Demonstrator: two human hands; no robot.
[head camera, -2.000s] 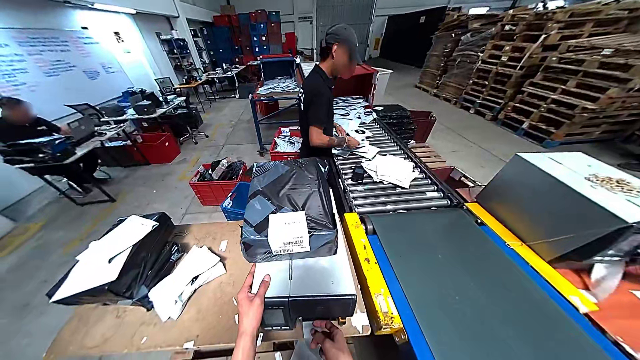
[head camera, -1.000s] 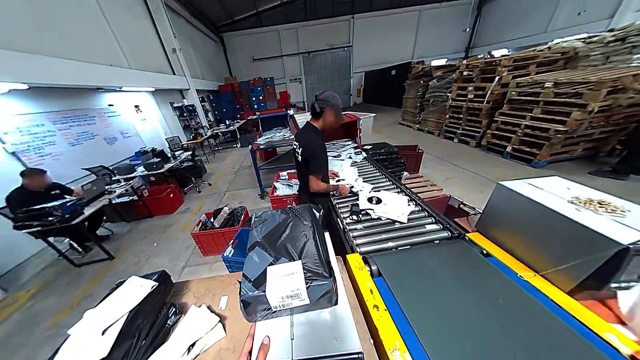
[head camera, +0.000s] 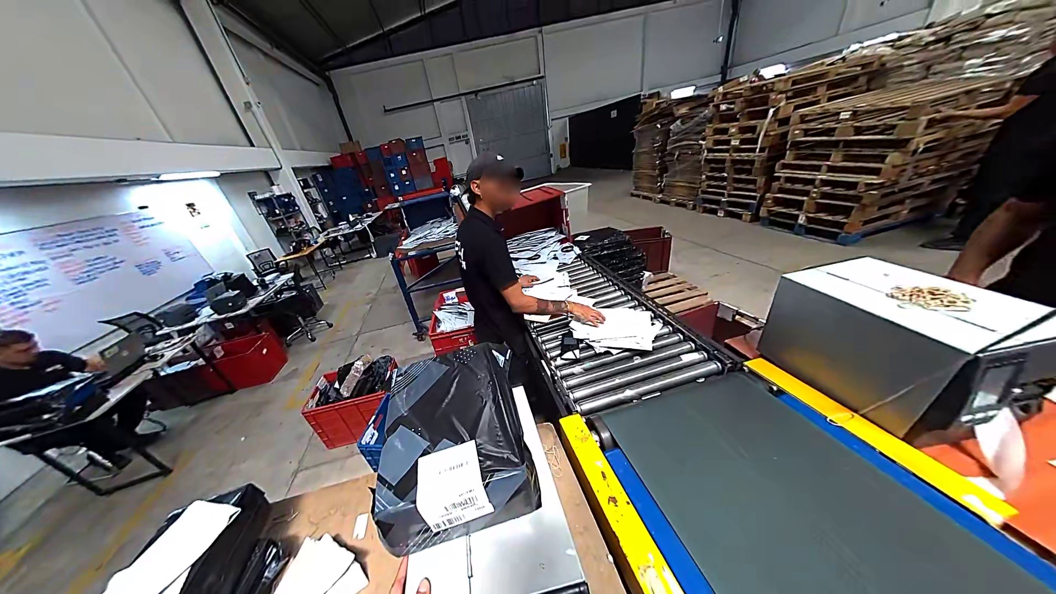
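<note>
At the bottom edge, only fingertips of my left hand (head camera: 410, 577) show, against the left side of a light grey machine housing (head camera: 524, 549); what the hand does below the frame is hidden. A black plastic-wrapped parcel (head camera: 487, 404) with a white label (head camera: 452, 487) rests on top of that housing. My right hand is out of view. To the left lie white paper sheets (head camera: 322, 568) and another black plastic parcel (head camera: 239, 528) with white paper on top. The green conveyor belt (head camera: 767, 487) runs to the right of the housing.
A co-worker (head camera: 495, 272) in black reaches over white envelopes (head camera: 619, 330) on the roller conveyor (head camera: 627, 371). Yellow rails (head camera: 615, 503) edge the belt. A large grey machine (head camera: 874, 346) with rubber bands on top stands right. Red crates (head camera: 346, 412) sit on the floor. Another person stands far right.
My right hand has left the view, and my left hand shows only at the bottom edge. The view has tilted up. The co-worker's arm now reaches out over the envelopes.
</note>
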